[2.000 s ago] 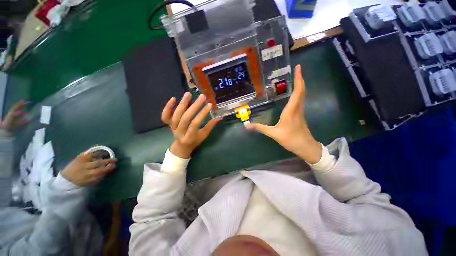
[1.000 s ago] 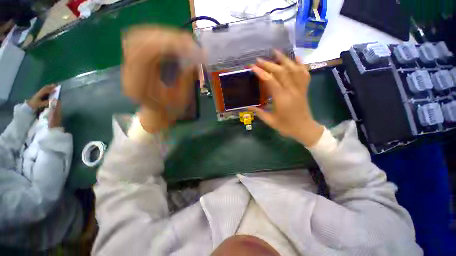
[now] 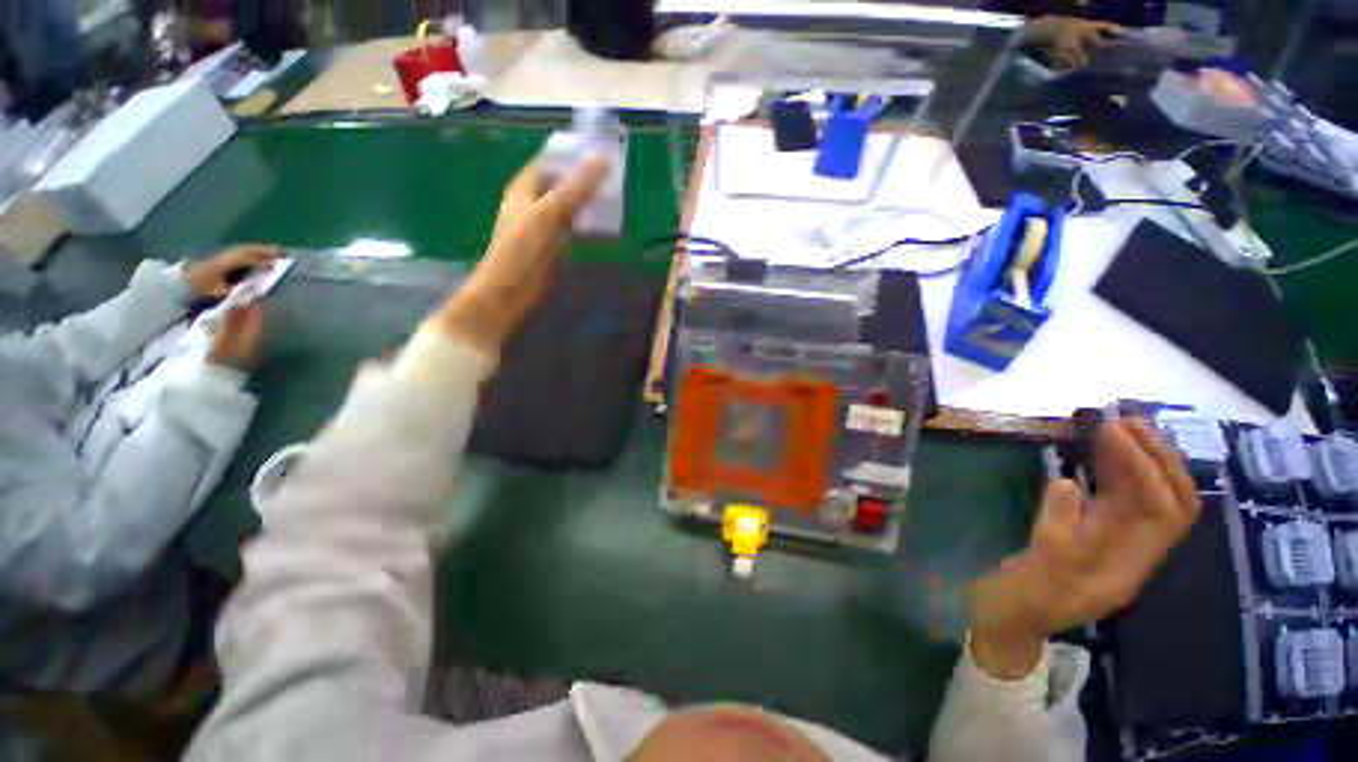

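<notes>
My left hand (image 3: 514,246) is raised beyond the black foam sheet and holds a pale, flat display unit (image 3: 600,179), slightly blurred. The clear test fixture (image 3: 879,462) stands at the centre. Its orange nest (image 3: 690,447) is empty, with a small grey centre showing. The yellow connector (image 3: 745,527) sits at its front edge, and the red switch (image 3: 871,514) is at the right front. My right hand (image 3: 1102,536) is at the near left corner area of the unit tray (image 3: 1248,596), fingers curled. Something dark shows by its fingertips; whether it is gripped is unclear.
The black foam sheet (image 3: 559,372) lies left of the fixture. A blue tape dispenser (image 3: 1005,290) stands behind right, near another dark sheet (image 3: 1203,313). A white ring (image 3: 276,476) lies at left, beside another person's hands (image 3: 231,305) holding a small white piece. Wires run behind the fixture.
The display unit has left the nest. My left hand has moved up and away with a unit in it. My right hand has moved from the fixture to the tray. The view has tilted up.
</notes>
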